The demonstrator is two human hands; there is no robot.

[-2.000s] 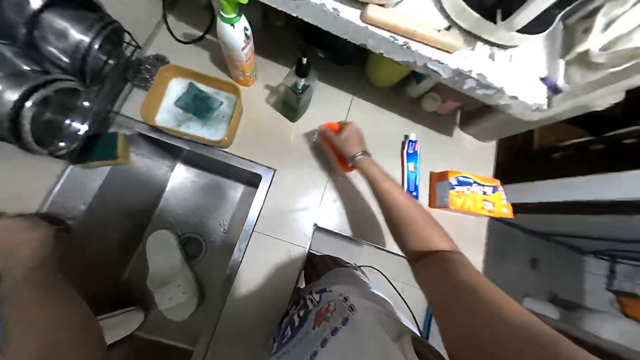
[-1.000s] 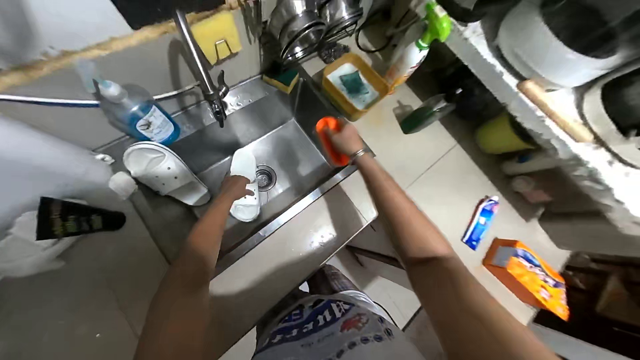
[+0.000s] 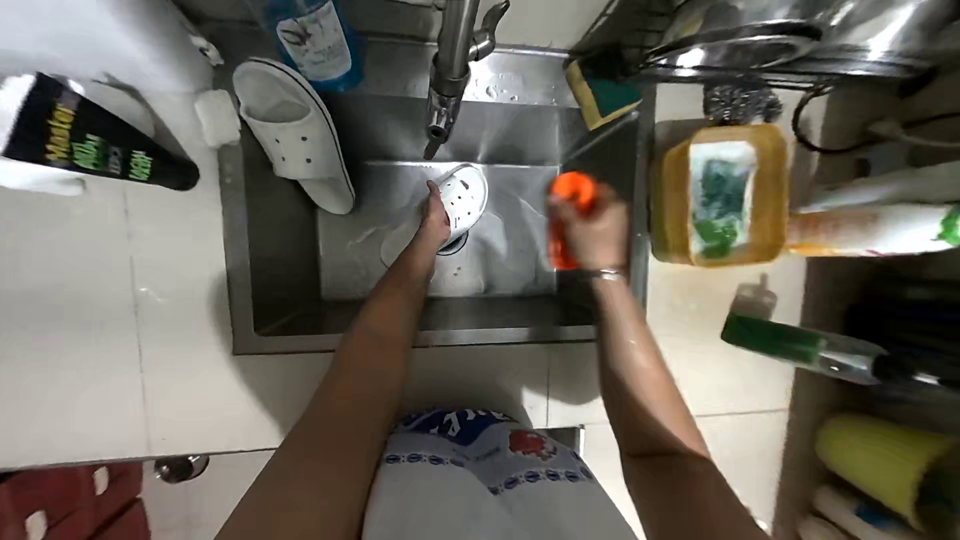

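Observation:
My left hand [image 3: 434, 223] grips a white perforated clog [image 3: 463, 196] by its side, over the drain of the steel sink [image 3: 296, 343]. My right hand [image 3: 600, 229] is closed around an orange scrub brush [image 3: 564, 244], somewhat blurred, inside the sink's right side; its bristles cannot be made out. A second white clog [image 3: 296, 139] leans across the sink's left rim, sole partly in the basin. The faucet [image 3: 448, 82] hangs above the basin, just beyond my left hand.
A yellow-green sponge [image 3: 600, 97] lies at the sink's back right corner. Right of the sink are a tan tub [image 3: 776, 195] with suds and a green pad, a steel scourer [image 3: 741, 102], a spray bottle [image 3: 862, 229] and a green-bottomed bottle [image 3: 802, 349]. A blue bottle [image 3: 319, 45] and a black tube [image 3: 105, 139] are at left.
The orange brush in my right hand has moved from the counter into the sink area. My left hand has taken hold of the clog in the basin. The view has swung left.

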